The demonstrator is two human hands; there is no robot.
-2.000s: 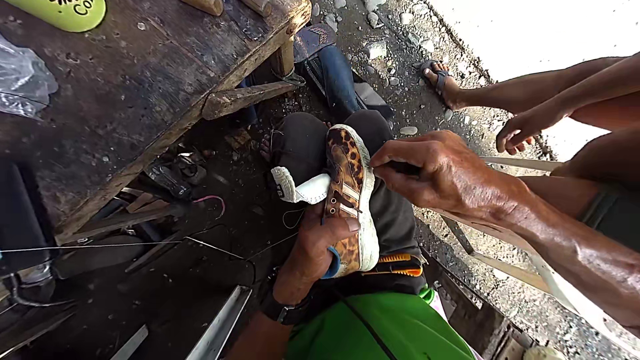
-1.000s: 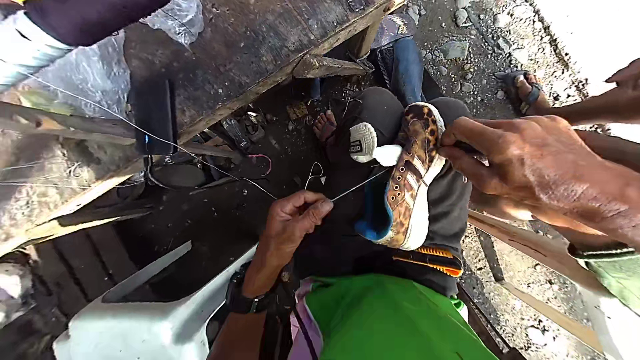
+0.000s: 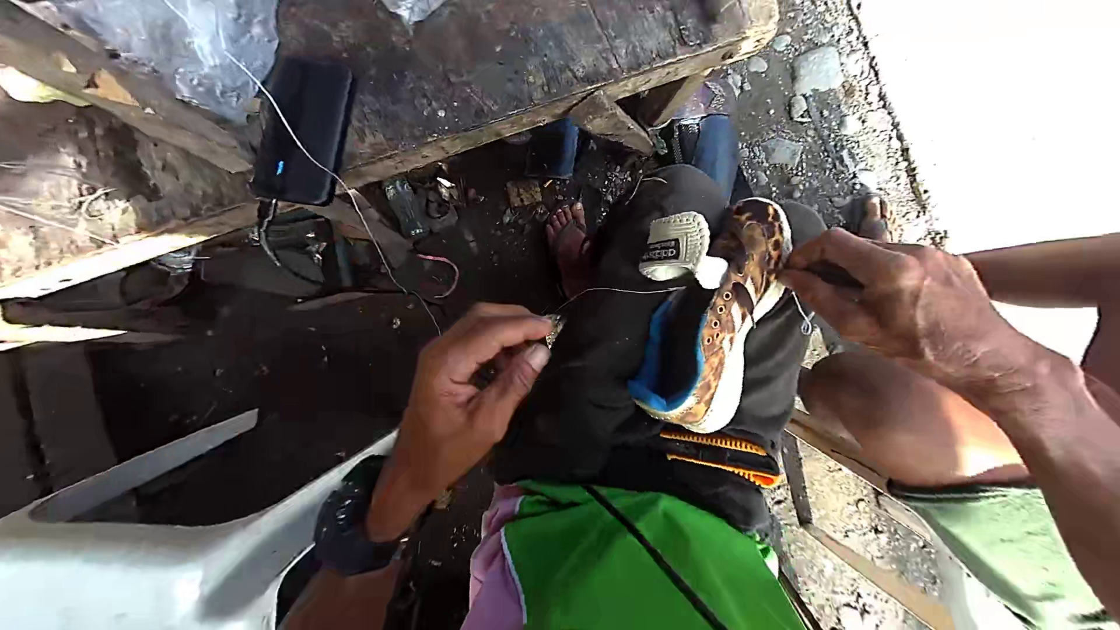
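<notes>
A leopard-print sneaker [image 3: 733, 324] with a white sole and blue lining rests on my lap, its toe pointing away from me. Its white tongue [image 3: 678, 245] is folded out to the left. My left hand [image 3: 477, 376] pinches a thin thread [image 3: 604, 290] that runs to the shoe's opening; a small light thing shows at the fingertips. At the sole edge near the toe, my right hand [image 3: 884, 297] closes on a dark tool handle [image 3: 831, 273], whose tip is hidden. A short thread loop [image 3: 803, 319] hangs beneath those fingers.
On the worn wooden table [image 3: 490, 79] at upper left lie a black power bank [image 3: 304, 131] and clear plastic [image 3: 192, 52], with thread trailing across. A white plastic chair [image 3: 131, 560] stands lower left. Another person's bare leg [image 3: 910, 420] is close on the right.
My left hand has left the shoe, which it held two seconds ago, and now holds thread to the left. The right hand stays by the sole. The view has shifted left.
</notes>
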